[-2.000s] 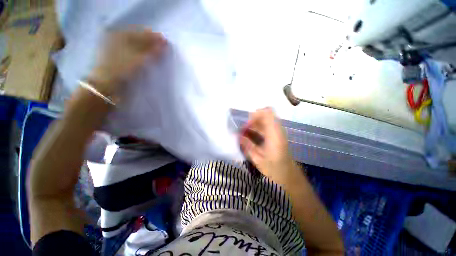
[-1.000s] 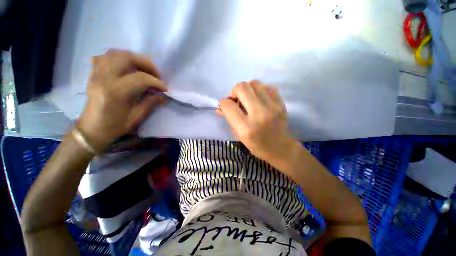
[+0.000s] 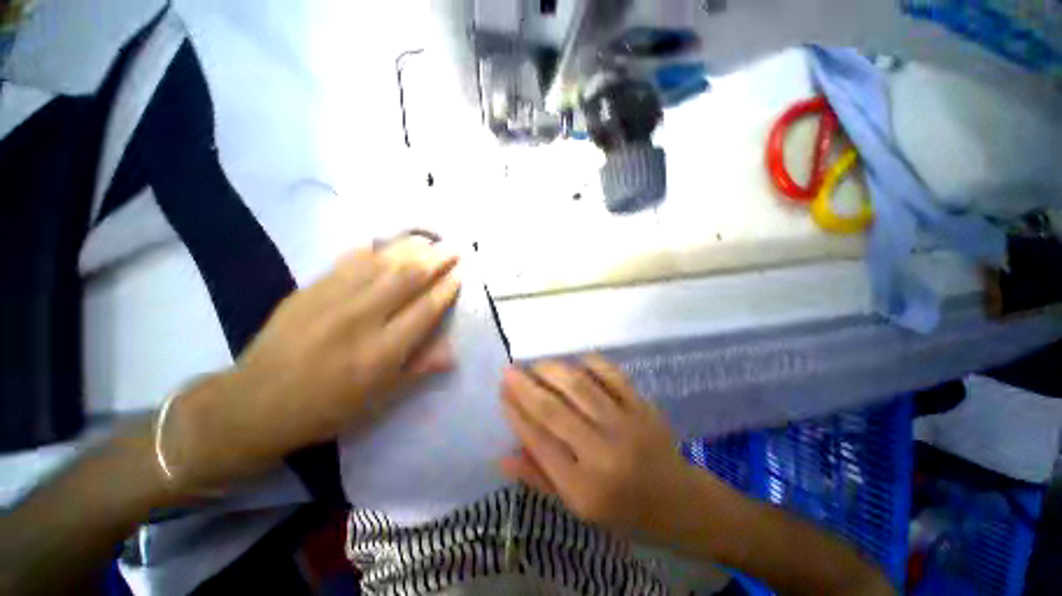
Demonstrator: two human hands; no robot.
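Note:
A white panel [image 3: 425, 448] runs from the bright needle area over the table's front edge towards my lap. A thin dark line marks its right edge. My left hand [image 3: 349, 343] lies over the panel's upper left part, fingertips near its top; whether it grips cloth is unclear. My right hand [image 3: 594, 442] has its fingertips at the right edge, holding the cloth. The needle and presser foot area [image 3: 530, 116] is just above, washed out by glare. A grey ribbed knob [image 3: 635, 175] stands right of it. Dark cloth [image 3: 210, 198] joined to white cloth lies at left.
Red and yellow scissor handles [image 3: 804, 157] lie right of the needle, beside a light blue strip [image 3: 891, 198] draped over the table edge. A small dark block [image 3: 1031, 274] is at far right. Blue crates [image 3: 833, 477] stand below the table. White and dark cloth [image 3: 990, 425] lies below at right.
The view has shifted towards the machine head, now near the top centre. The broad white cloth no longer spans the table. The hands have left the folded edge and are at a narrow end near the needle.

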